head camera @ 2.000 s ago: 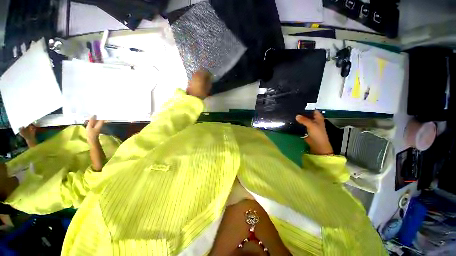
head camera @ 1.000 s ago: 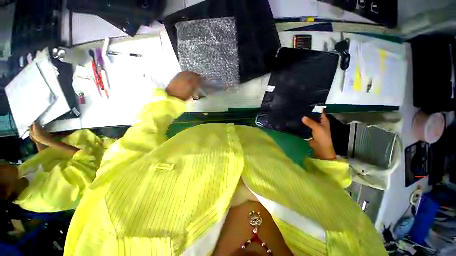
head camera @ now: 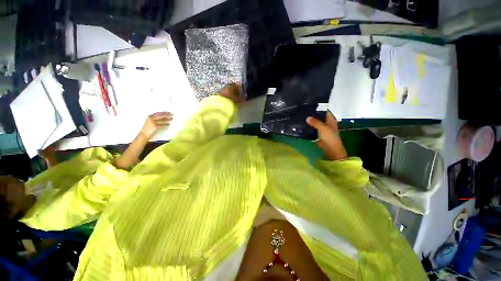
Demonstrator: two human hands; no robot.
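Note:
A black tablet [head camera: 301,90] with glare on its glass lies slanted on the bench, with small white strips at its edges. My right hand [head camera: 328,133] grips its lower right corner, thumb on top; the fingers beneath are hidden. A silvery bubble wrap sheet [head camera: 215,59] lies on a large black tray [head camera: 269,27] left of the tablet. My left hand [head camera: 233,93] is at the sheet's lower right corner, small and blurred, so I cannot tell whether it holds it.
At left a coworker's hand [head camera: 156,125] rests over white paper [head camera: 148,90] with red and purple tools. A tilted white stack [head camera: 41,112] is further left. Black keys or fobs [head camera: 371,57] and marked papers [head camera: 415,77] lie at right. A grey-white bin [head camera: 409,164] stands below them.
The tablet and my right hand have moved left, partly with the view. My left hand has moved right from the coworker's paper to the bubble wrap. The coworker's hand has come back over the paper.

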